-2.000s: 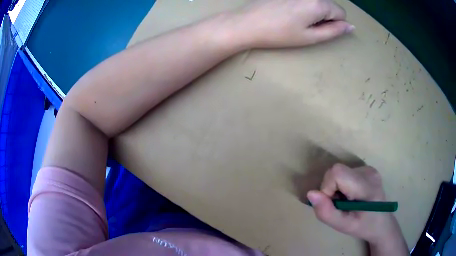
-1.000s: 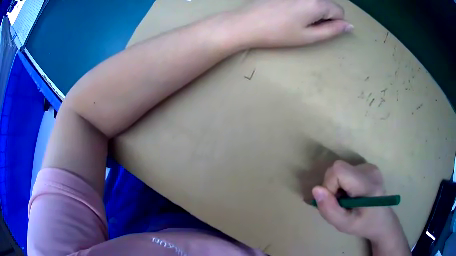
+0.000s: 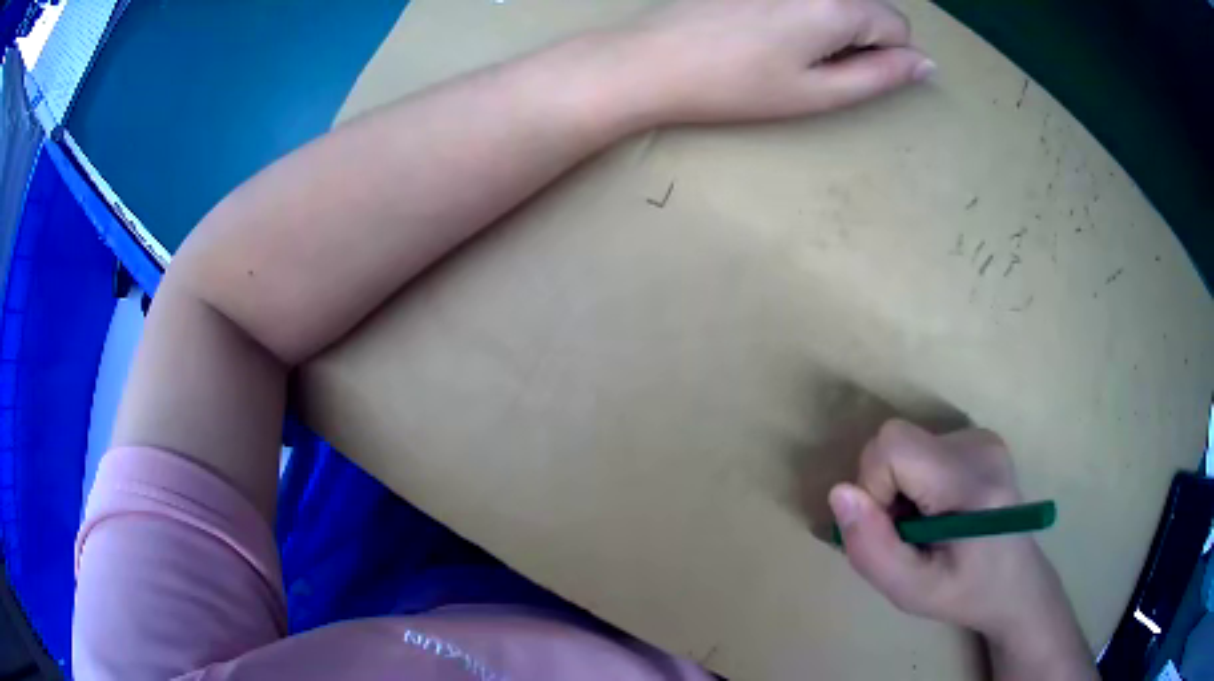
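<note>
My right hand [image 3: 939, 519] is closed around a slim green pen [image 3: 985, 522] at the lower right. The pen lies almost level, with its back end sticking out to the right and its tip at the left of my fingers. The hand is on or just above the tan work mat [image 3: 533, 373]. My left hand [image 3: 799, 56] rests on the mat at the top, fingers curled in, with nothing seen in it. My left forearm crosses the mat from the left.
The mat has small dark marks at the right and one tick-like mark near the middle. A green bench [image 3: 240, 120] shows at the upper left. A blue bin [image 3: 60, 306] stands at the left. A black object [image 3: 1165, 572] is at the lower right edge.
The back end of the green pen has tilted up slightly, and my right hand has moved a little. My left hand is almost unmoved.
</note>
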